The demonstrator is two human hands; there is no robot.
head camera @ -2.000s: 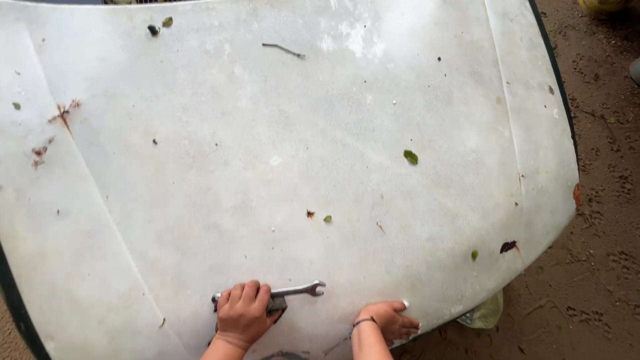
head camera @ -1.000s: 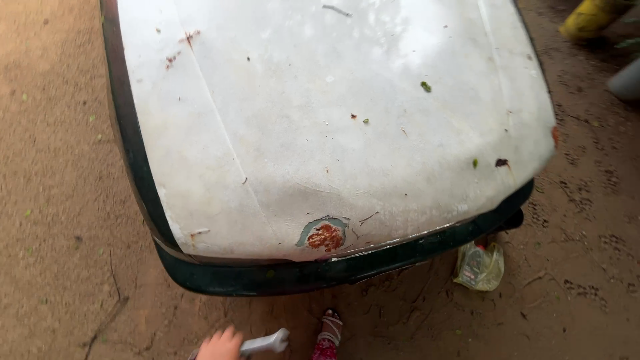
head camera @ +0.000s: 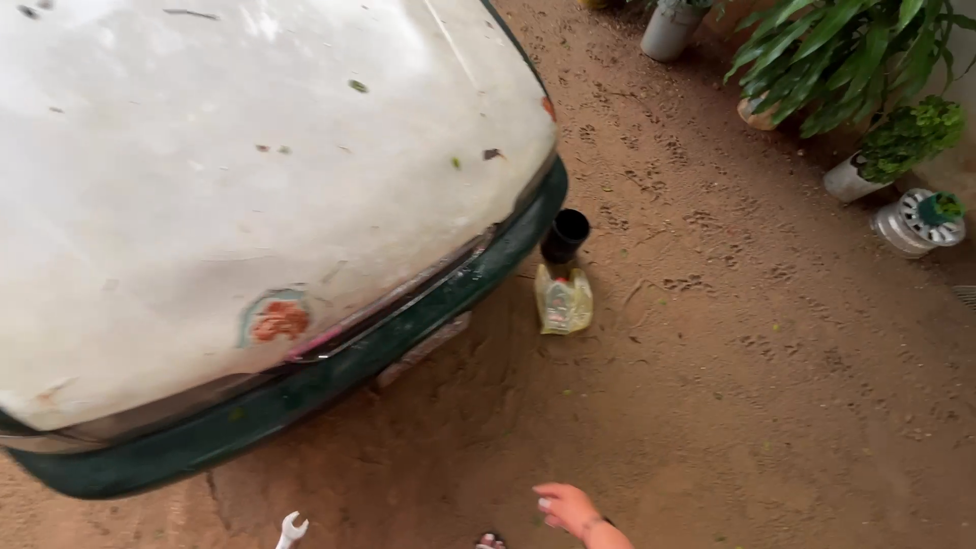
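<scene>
An open-end wrench (head camera: 291, 529) pokes up from the bottom edge, left of centre, its jaw upward; the hand on it is out of frame. My right hand (head camera: 566, 507) hangs over the dirt at the lower middle, fingers pointing left, with nothing seen in it. Above and to the left is the white car hood (head camera: 191, 191), worn, with leaves on it and a rusty patch (head camera: 280, 320) near its front edge. The dark green bumper (head camera: 259, 431) runs along the car's front.
By the bumper's right corner stand a black cylindrical container (head camera: 566, 235) and a yellowish plastic bag (head camera: 564, 301) with things inside. Potted plants (head camera: 907, 141) and a metal wheel rim (head camera: 916, 221) line the upper right. A foot (head camera: 490, 541) shows at the bottom edge.
Both hands have left the car hood, where they were two seconds ago. The view has swung to the right, bringing in the plants. My left hand has dropped out of frame.
</scene>
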